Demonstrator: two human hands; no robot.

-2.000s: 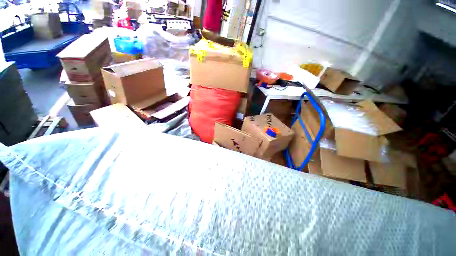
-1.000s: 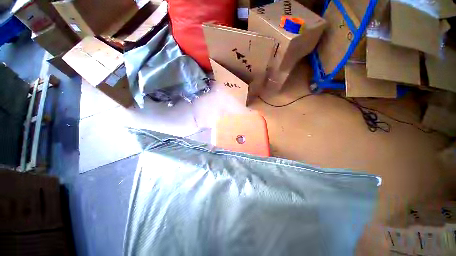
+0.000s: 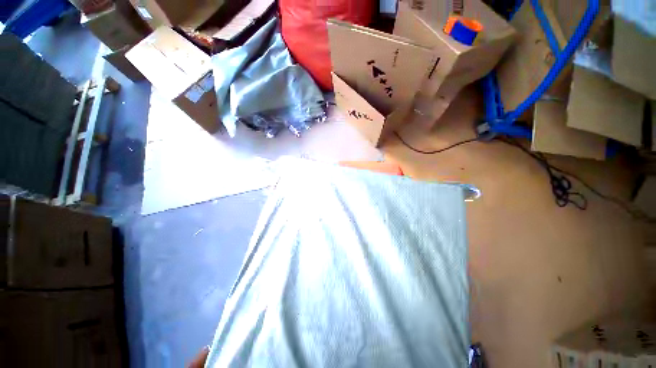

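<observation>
The grey-green woven sack (image 3: 360, 273) hangs upright in front of me and fills the lower middle, with wrinkles down its left part. A small bit of my left hand (image 3: 199, 358) shows at the bottom edge, against the sack's left side; its fingers are mostly cut off, so its grip cannot be told. My right hand is not in view. The red-orange stool (image 3: 372, 167) is mostly hidden behind the sack's top edge. The blue and orange tape dispenser (image 3: 462, 30) lies on a printed carton (image 3: 475, 61).
A heap of spare sacks (image 3: 266, 83) lies beyond, by a full red sack (image 3: 316, 36). A blue-framed trolley (image 3: 554, 79) and a dark cord (image 3: 565, 188) are at the right. Stacked cartons (image 3: 61, 248) stand at the left, small boxes (image 3: 611, 345) at bottom right.
The sack has swung from a wide sheet across the view to a narrower upright hang, now covering most of the stool. A bit of my left hand has come into view.
</observation>
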